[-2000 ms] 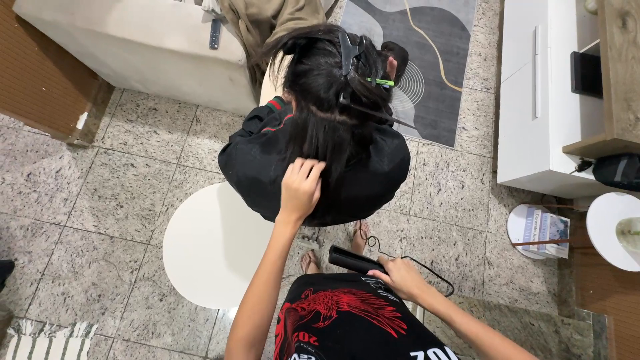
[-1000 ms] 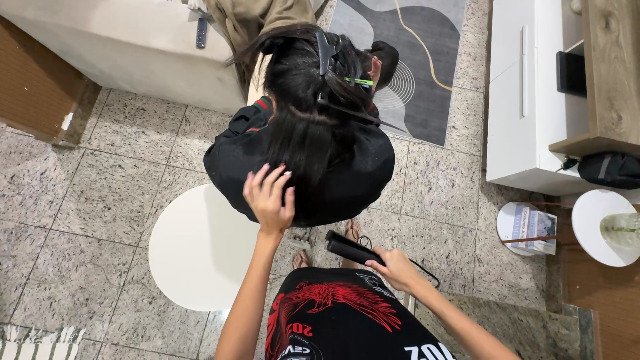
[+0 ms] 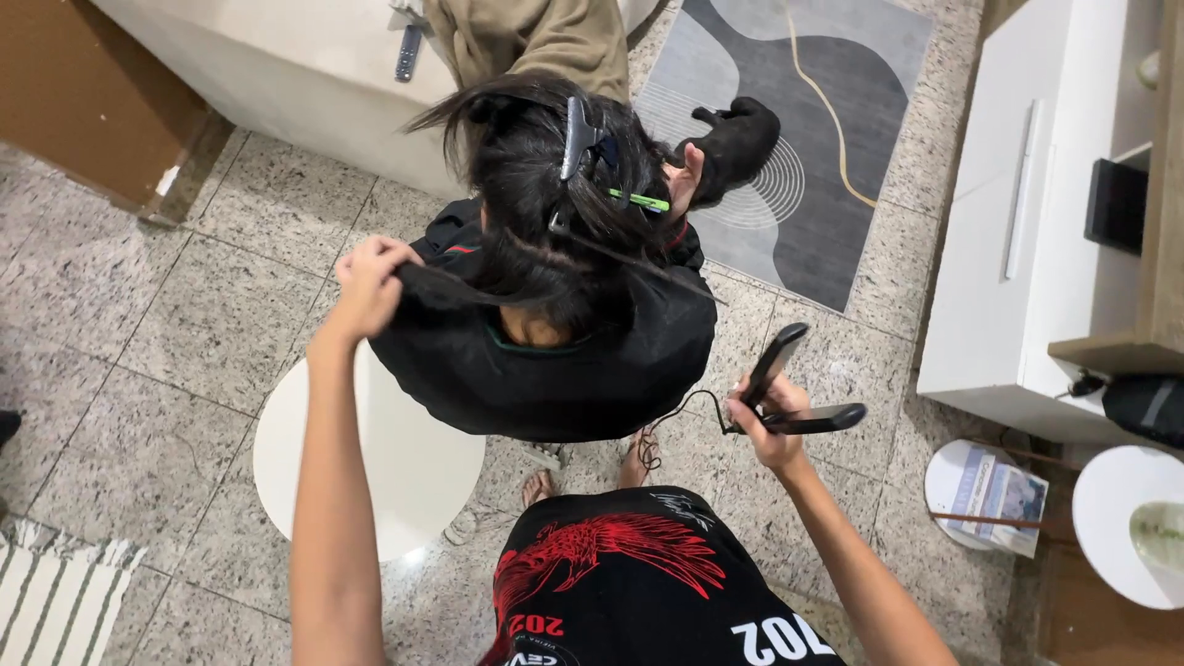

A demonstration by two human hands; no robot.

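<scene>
A seated person in a black top, seen from behind, has dark hair (image 3: 518, 176) partly pinned up. My left hand (image 3: 372, 285) grips a lock of it, drawn out to the left over the shoulder. My right hand (image 3: 772, 421) holds a black hair straightener (image 3: 814, 419) by its hinge end, its two arms spread apart with nothing between them; its cord hangs toward the floor. A dark sectioning clip (image 3: 576, 137) and a green hair clip (image 3: 638, 200) sit in the hair. A thin dark rod, perhaps a comb's tail, sticks out to the lower right of the hair.
A round white table or stool (image 3: 416, 472) stands at lower left. A black animal (image 3: 740, 143) lies on the grey rug (image 3: 888, 92). A remote control (image 3: 408, 54) rests on the pale sofa (image 3: 277, 83). At right are a white cabinet (image 3: 990, 203) and a round white side table (image 3: 1101, 527).
My left hand has moved left and up from the person's back, pulling a lock sideways. The straightener's arms, together before, are now spread, and my right hand is farther right.
</scene>
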